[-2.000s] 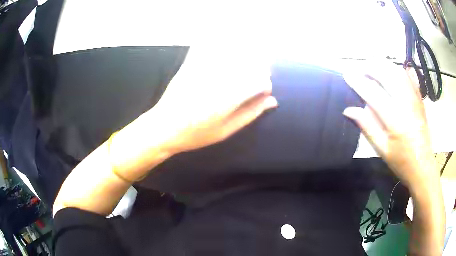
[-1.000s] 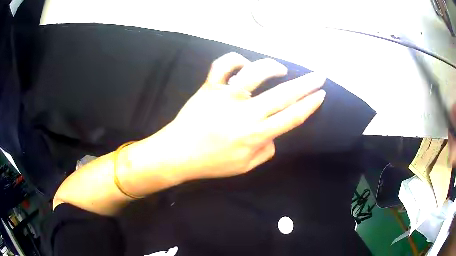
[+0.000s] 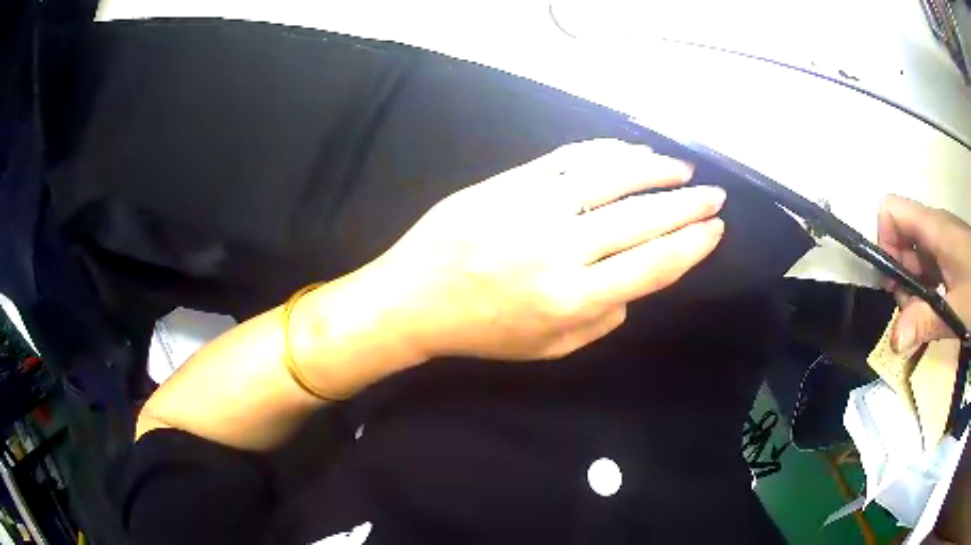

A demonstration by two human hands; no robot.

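Note:
A large dark cloth panel [image 3: 245, 138] lies over the front of the white table, its long curved edge facing away from me. My left hand [image 3: 554, 250] lies palm down on the panel, fingers extended toward the right, holding nothing. My right hand [image 3: 928, 261], at the right edge and partly cut off, holds the long dark fabric shears [image 3: 862, 247]. The blades point up-left and lie along the panel's edge near its right corner, just beyond my left fingertips. The handles are partly hidden or out of view.
The white table top [image 3: 745, 91] extends beyond the panel. Thin metallic tools [image 3: 945, 32] lie at the top right edge. Brown and white papers [image 3: 889, 426] are at the lower right, above the green floor [image 3: 793, 490]. Dark cloth hangs at the left [image 3: 16, 192].
The shears lay at the upper right and are now in my right hand, blades along the panel edge. My left hand has moved right and turned flat on the cloth. The panel's edge has shifted.

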